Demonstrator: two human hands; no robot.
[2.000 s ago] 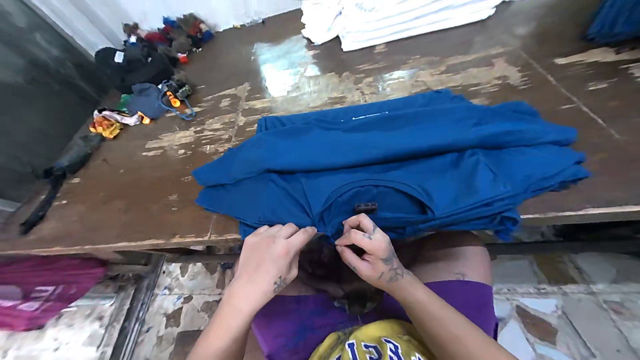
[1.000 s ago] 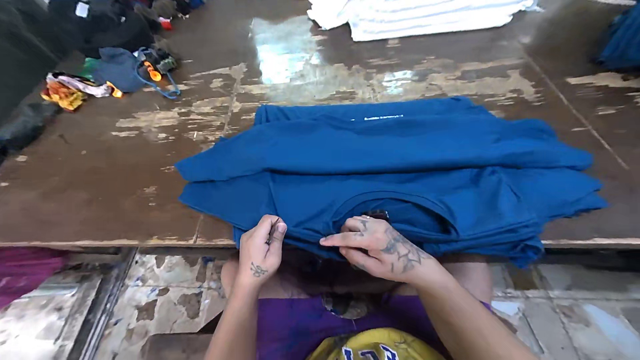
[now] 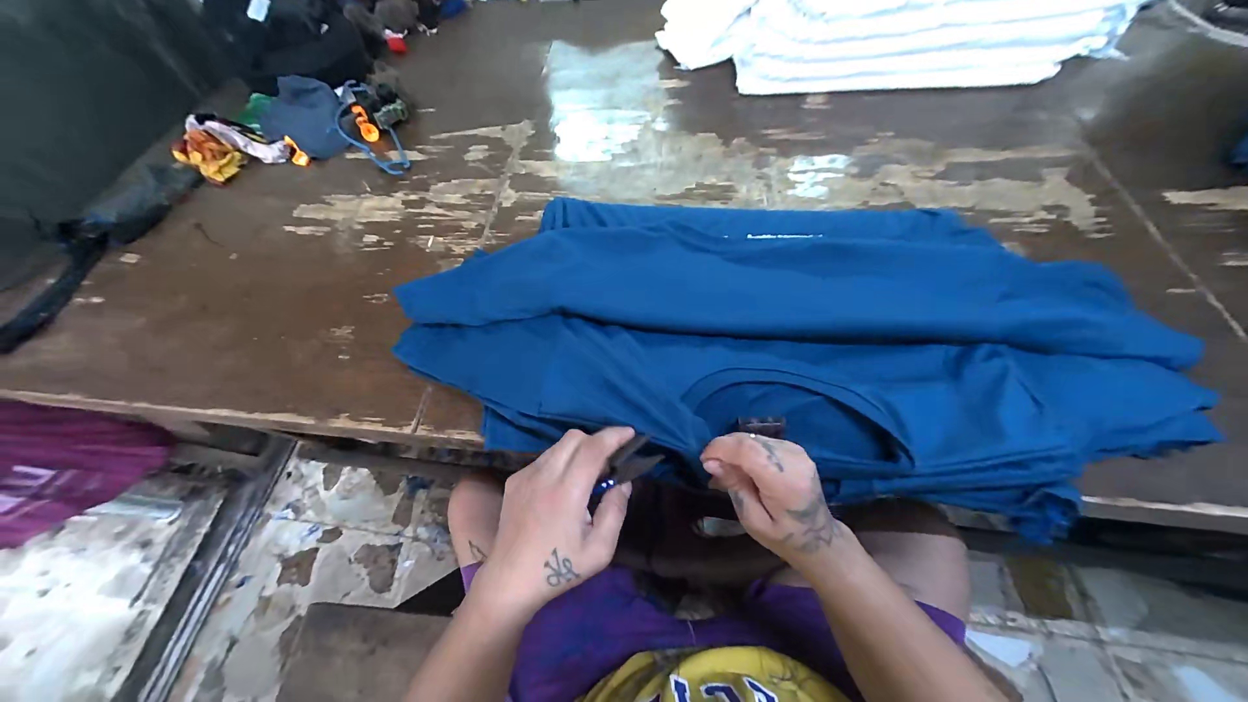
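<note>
A pile of blue T-shirts (image 3: 780, 292) lies on the wooden table, the top one with its round collar (image 3: 799, 414) toward me and a dark neck label (image 3: 761, 427) inside. Between the thumb and fingers of my left hand (image 3: 556, 517) is a small pair of thread snips (image 3: 632, 463), blades pointing right, just below the collar's left side. My right hand (image 3: 775, 487) is at the near edge of the shirt, below the label, fingers curled together; whether cloth or thread is pinched in them cannot be told.
White folded garments (image 3: 897, 44) are stacked at the table's far side. Small colourful cloth items (image 3: 302, 117) and dark cloth (image 3: 292, 44) lie at the far left. The table's front edge (image 3: 214, 416) runs above my lap, and a maroon cloth (image 3: 73, 468) hangs at the left.
The snips now show plainly in my left hand, whose fingers have spread. My right hand's extended forefinger has curled in. The shirts stay in place.
</note>
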